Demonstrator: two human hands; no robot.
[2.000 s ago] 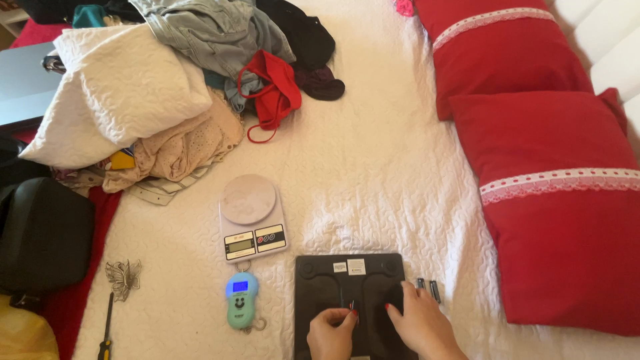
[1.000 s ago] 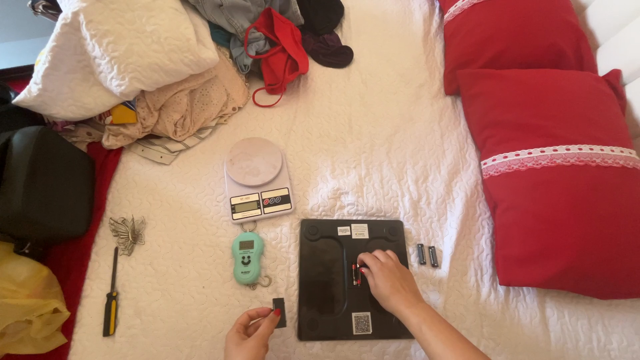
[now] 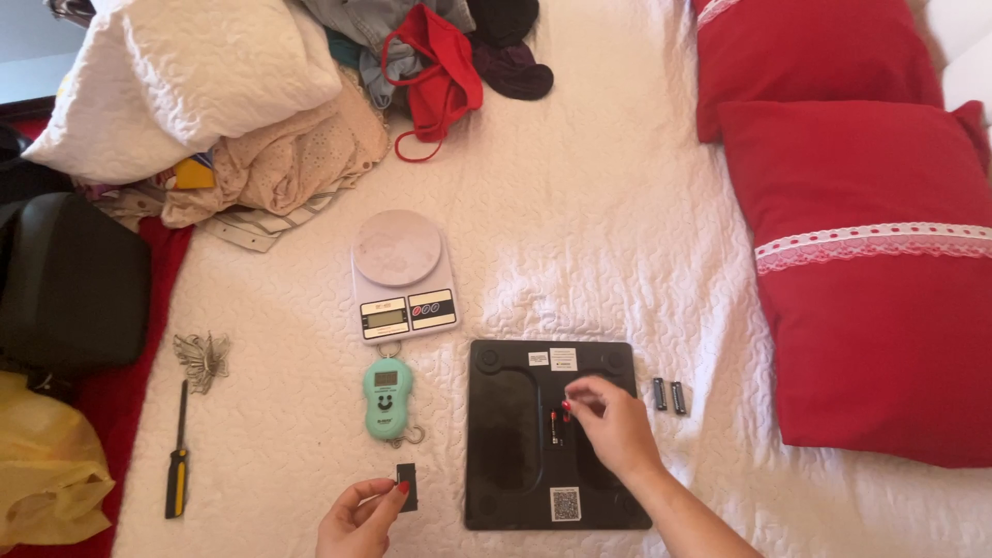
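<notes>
A black bathroom scale point(image 3: 504, 434) lies underside up on the quilted bedspread, with batteries point(image 3: 554, 426) in its small open compartment. My right hand point(image 3: 612, 422) is over that compartment, thumb and fingertips together at its upper end; whether they grip anything cannot be told. Left of the scale, my left hand point(image 3: 360, 515) pinches a small black battery cover point(image 3: 407, 487) between thumb and finger. Two dark batteries point(image 3: 668, 396) lie on the bed at the scale's right. A turquoise hanging scale with a hook point(image 3: 386, 399) and a white kitchen scale point(image 3: 405, 275) lie to the upper left.
A black-and-yellow screwdriver point(image 3: 177, 473) and a wire butterfly ornament point(image 3: 203, 360) lie at the left. Beyond them are a black case point(image 3: 74, 279) and a yellow bag point(image 3: 46, 465). Piled clothes point(image 3: 287, 163) fill the upper left; red cushions point(image 3: 868, 333) lie at the right.
My left hand has moved from the bathroom scale to its left side, now with the cover in it. The hanging scale's display was lit blue two seconds ago and no longer is.
</notes>
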